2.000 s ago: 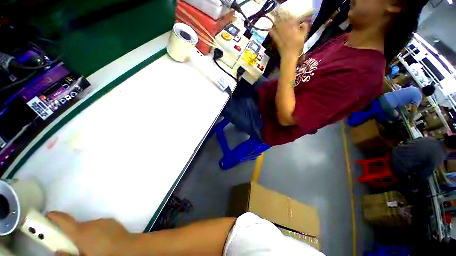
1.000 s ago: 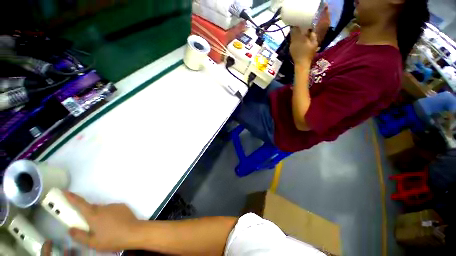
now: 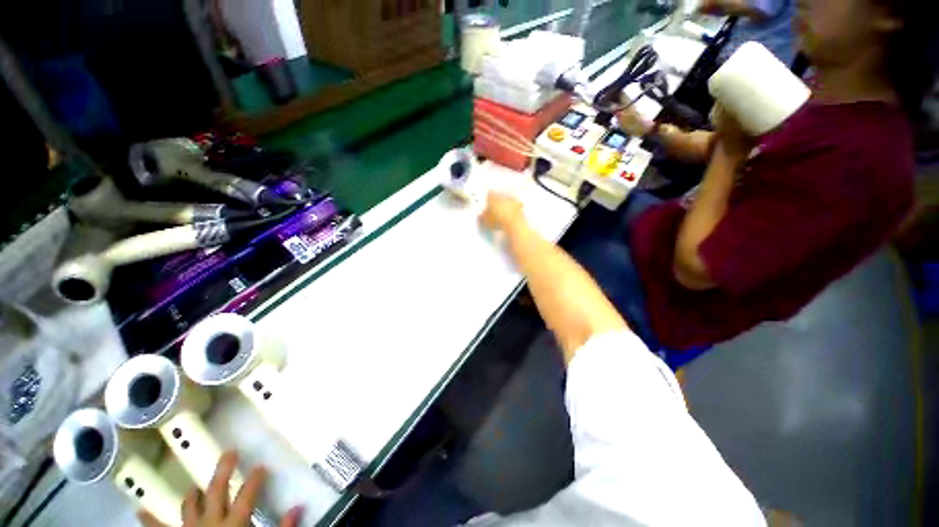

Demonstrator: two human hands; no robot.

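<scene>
Three cream hair dryers lie side by side at the lower left, with silver-white rings: a left one (image 3: 87,445), a middle one (image 3: 144,390) and a right one (image 3: 221,348). Dark dots show on their handles. My left hand (image 3: 224,501) has its fingers spread over the lower handles, partly cut off by the bottom edge. My right arm reaches forward. My right hand (image 3: 501,214), blurred, is closed around the handle of a farther hair dryer (image 3: 458,173) and hides most of that handle.
A white work surface (image 3: 381,299) has green edging. A cream switch box (image 3: 592,160) and a red block (image 3: 510,129) stand beyond my right hand. Dryers lie on purple-black cartons (image 3: 247,252) at left. A neighbour in a dark red shirt (image 3: 793,206) sits at right, holding a dryer (image 3: 759,90).
My right hand has left the right near dryer and reached to the far one, which is shifted slightly towards me. More of my left hand shows. The view has swung, showing more cartons and dryers.
</scene>
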